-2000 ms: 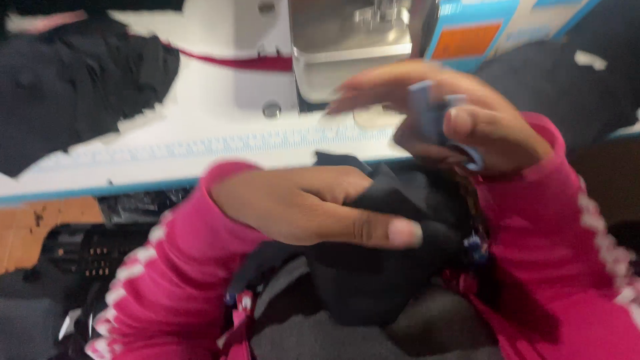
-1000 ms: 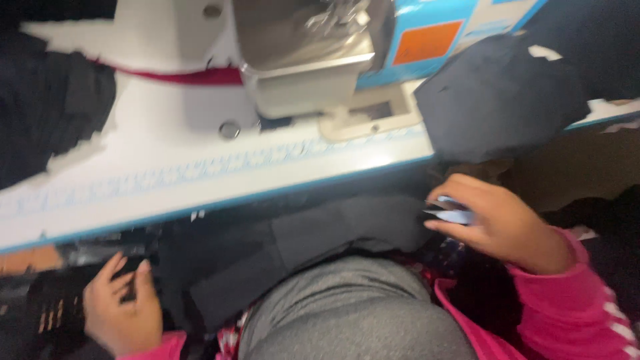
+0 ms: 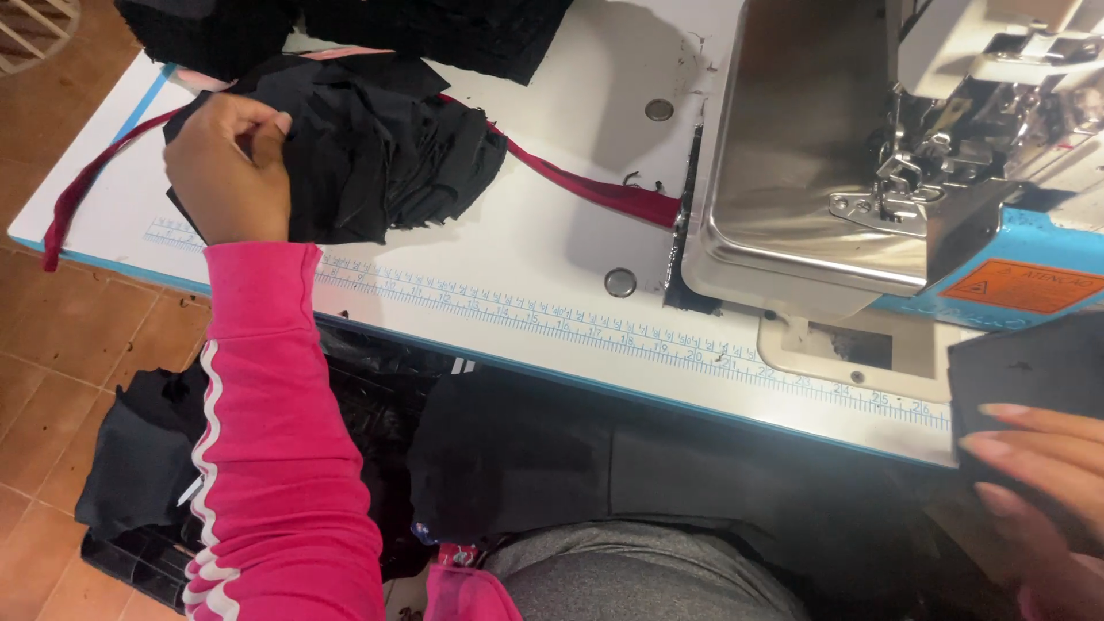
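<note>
My left hand (image 3: 231, 168) is at the left end of the sewing table, thumb and forefinger pinched on the edge of a pile of black fabric pieces (image 3: 371, 155). At the right edge, my right hand (image 3: 1048, 470) lies with extended fingers against another black fabric piece (image 3: 1026, 371); part of this hand is out of view, and whether it grips the cloth is unclear. A dark red fabric strip (image 3: 595, 194) runs under the pile toward the industrial sewing machine (image 3: 914, 172). More black fabric (image 3: 535, 457) lies across my lap.
The white table edge (image 3: 517, 354) bears a printed ruler. More black fabric stacks (image 3: 440, 30) lie at the far left. Below the table stands a black plastic crate (image 3: 129, 569) with black cloth (image 3: 142, 457) over it, on a tiled floor (image 3: 52, 379).
My left hand has moved from beside my lap up onto the black pile. My right hand is now at the black fabric right of the machine; the small blue-grey tool it held earlier is not visible. The view has shifted left.
</note>
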